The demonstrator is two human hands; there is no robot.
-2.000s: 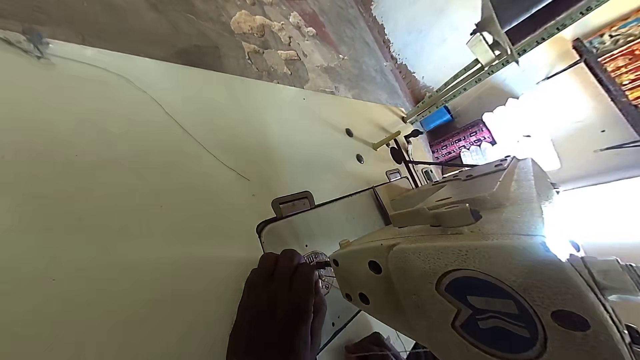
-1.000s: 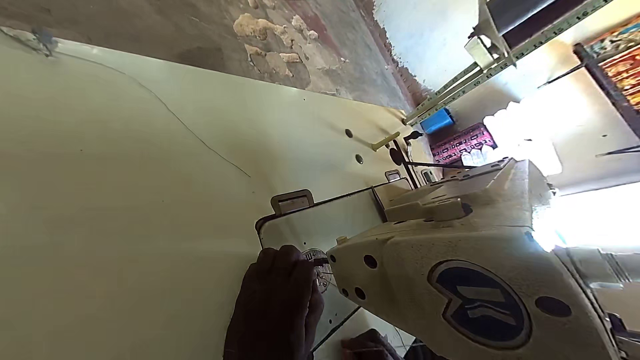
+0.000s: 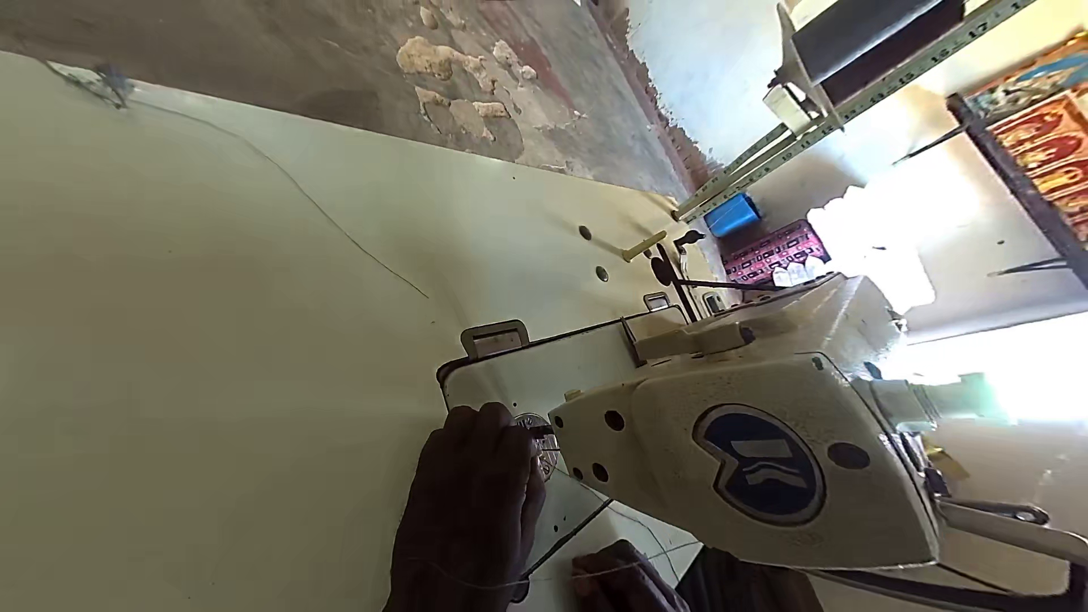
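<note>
An industrial sewing machine [image 3: 731, 459] with a blue and white emblem fills the lower right. At its needle area, my left hand [image 3: 472, 501] lies with curled fingers beside the round metal bobbin-like plate [image 3: 537, 446] and the dark presser part [image 3: 541, 432]. Whether its fingers pinch something is hidden. Lower down, at the bottom edge, my right hand [image 3: 629, 578] rests near the machine bed, with fingers bent and partly cut off by the frame. A pale thread [image 3: 646, 527] runs from the needle area and across both hands; the right hand's grip on it is unclear.
The pale sewing table [image 3: 255, 382] spreads across the left, with a loose thread [image 3: 331, 221] on it. A metal loop [image 3: 495, 340] stands at the machine bed's edge. Behind are a yellow peg [image 3: 644, 246], a blue object [image 3: 733, 215] and a measuring tape [image 3: 884, 93].
My right hand has come further into view along the bottom edge. My left hand stays beside the needle area.
</note>
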